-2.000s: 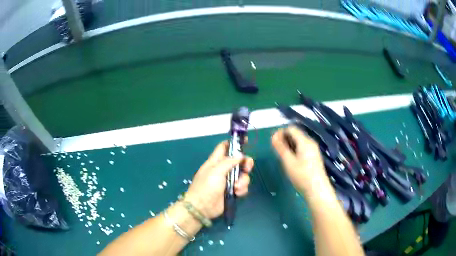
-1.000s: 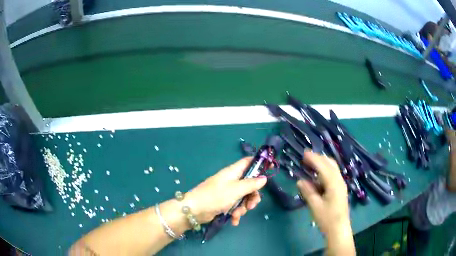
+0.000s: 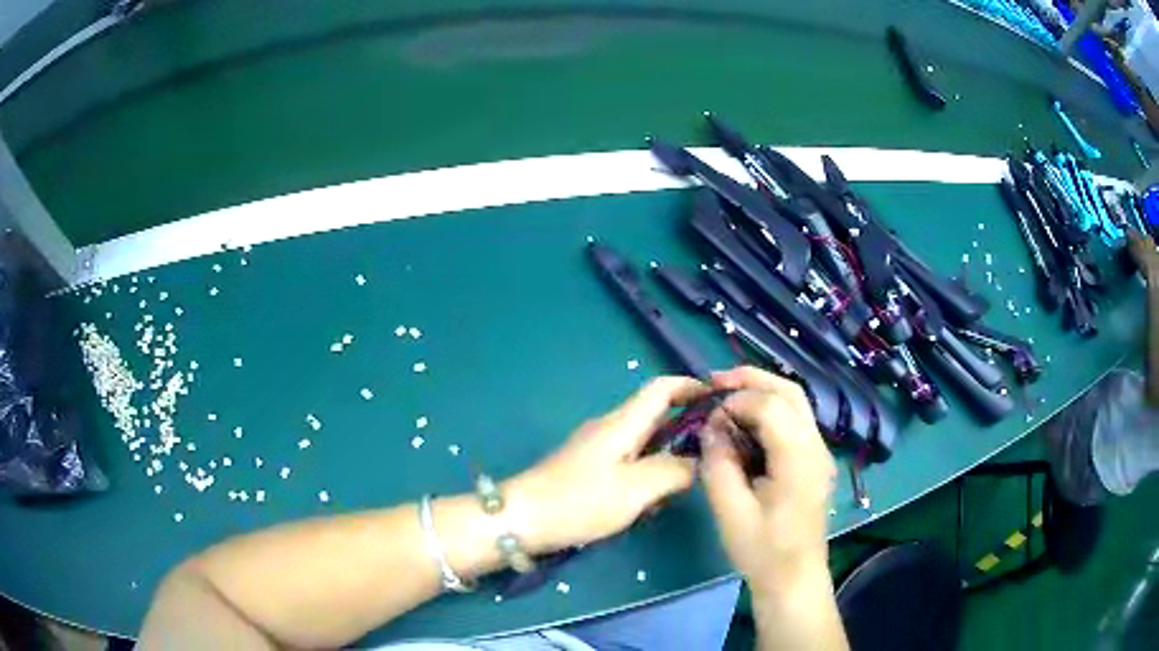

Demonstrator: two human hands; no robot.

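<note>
My left hand (image 3: 623, 471) holds a black housing (image 3: 697, 422) by its thick end, near the bench's front edge. Its narrow end shows below my left wrist. My right hand (image 3: 775, 464) is at the same thick end, fingers bent against it; blur and the fingers hide what they pinch. Dark red wires show faintly between the hands. Another long black housing (image 3: 648, 312) lies just beyond my hands, its near end hidden by them. A pile of black housings (image 3: 813, 299) with red wires and silvery strips lies to the right.
Small white pieces (image 3: 115, 382) are heaped and scattered at left, beside a shiny black bag (image 3: 38, 407). A white strip (image 3: 420, 204) borders the green belt (image 3: 318, 108). Black and light-blue parts (image 3: 1074, 197) lie far right, near another person's arm (image 3: 1148, 286). A black stool (image 3: 902, 598) stands lower right.
The view has tilted down. My left hand has brought the held housing closer to me. My right hand has moved in from beside the pile and now meets it at the thick end.
</note>
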